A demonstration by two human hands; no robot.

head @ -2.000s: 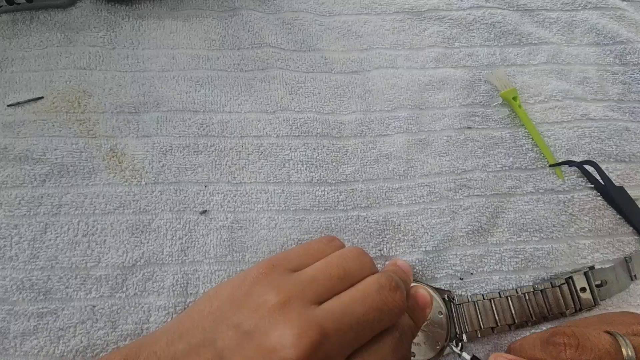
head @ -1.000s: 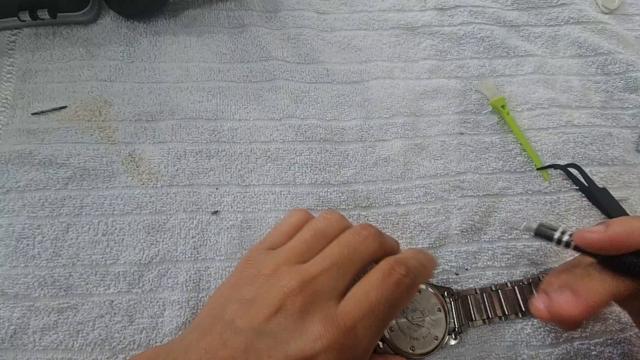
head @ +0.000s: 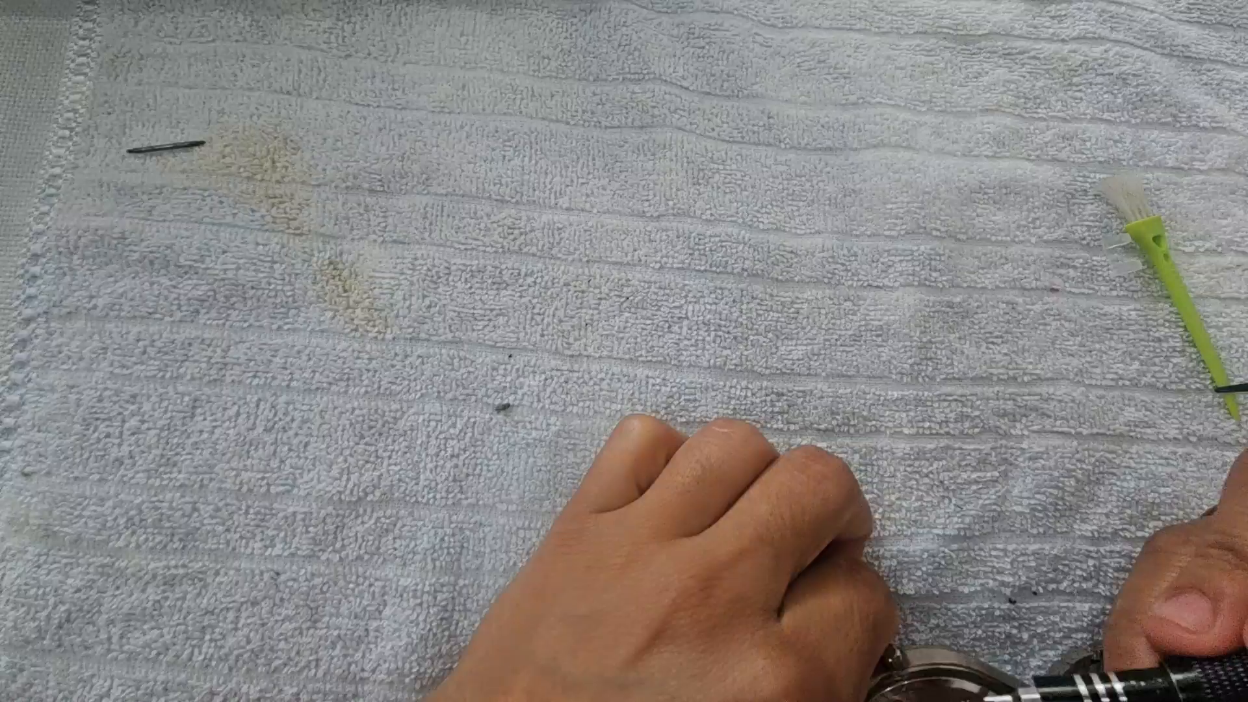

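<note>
My left hand (head: 712, 575) is closed on the edge of a metal wristwatch (head: 941, 673) at the bottom of the head view; its fingers hide part of the case, and the frame's lower edge cuts it off. At the lower right corner my right hand (head: 1185, 595) holds a black screwdriver with silver bands (head: 1092, 684). The tool points left and its tip is over or against the watch; which, I cannot tell. Most of the bracelet is out of view or hidden.
Under everything lies a white ribbed towel (head: 634, 263) with yellowish stains. A green-handled brush (head: 1185, 302) rests at the right, a black tweezer tip (head: 1233, 388) across its handle end. A thin dark metal pin (head: 166, 147) is at the upper left, and a small dark bit (head: 503, 407) near the middle.
My right hand has brought the screwdriver from above the bracelet down to the watch. The case back, plain to see a second ago, is now mostly out of frame. The view has shifted.
</note>
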